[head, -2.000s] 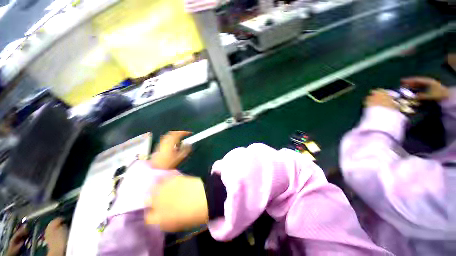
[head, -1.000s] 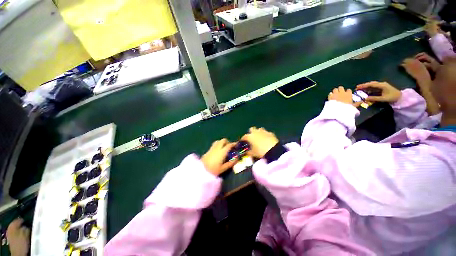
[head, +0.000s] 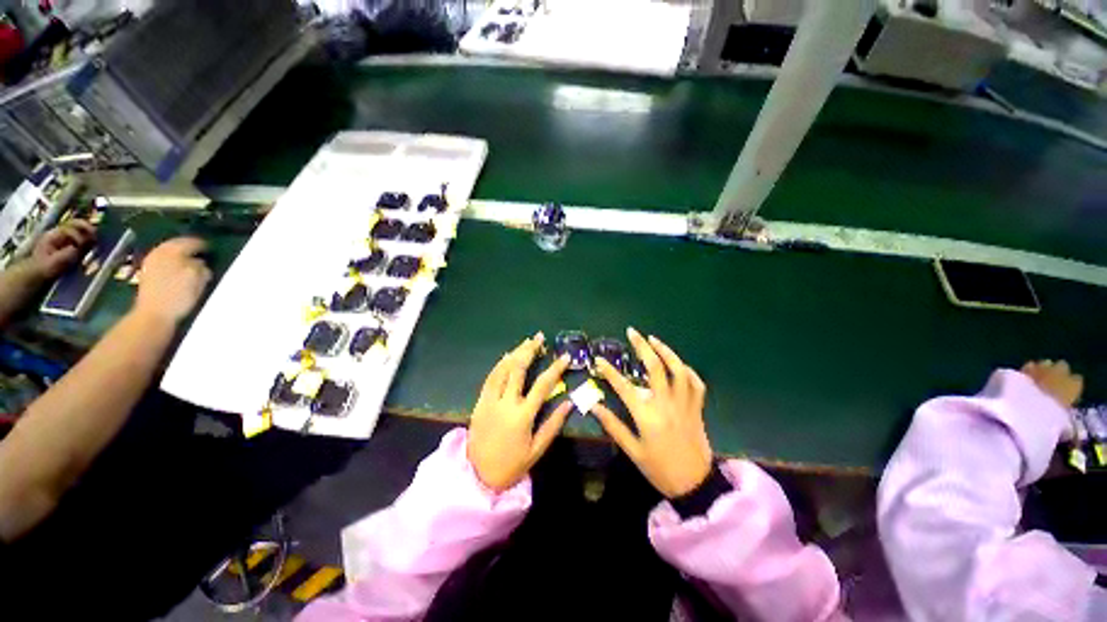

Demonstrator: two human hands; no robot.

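Dark rounded-square display modules (head: 572,350) sit in a short row at the green bench's near edge, faces up and faintly bluish. A small white pad with a yellow edge (head: 586,396) hangs on their near side. My left hand (head: 516,419) holds the row's left end with thumb and fingertips. My right hand (head: 665,419), with a black wristband, holds the right end the same way. My fingers hide part of the row, so the module count is unclear.
A long white tray (head: 273,261) with paired dark modules lies left. A single silvery module (head: 550,226) sits on the pale strip beyond my hands, near a metal post (head: 789,122). A smartphone (head: 987,284) lies right. Neighbours' bare arms are at left, a pink sleeve at right.
The view has swung left, bringing the whole tray in. Both hands still hold the modules; their fingers are more spread, and the module faces and white pad show between them.
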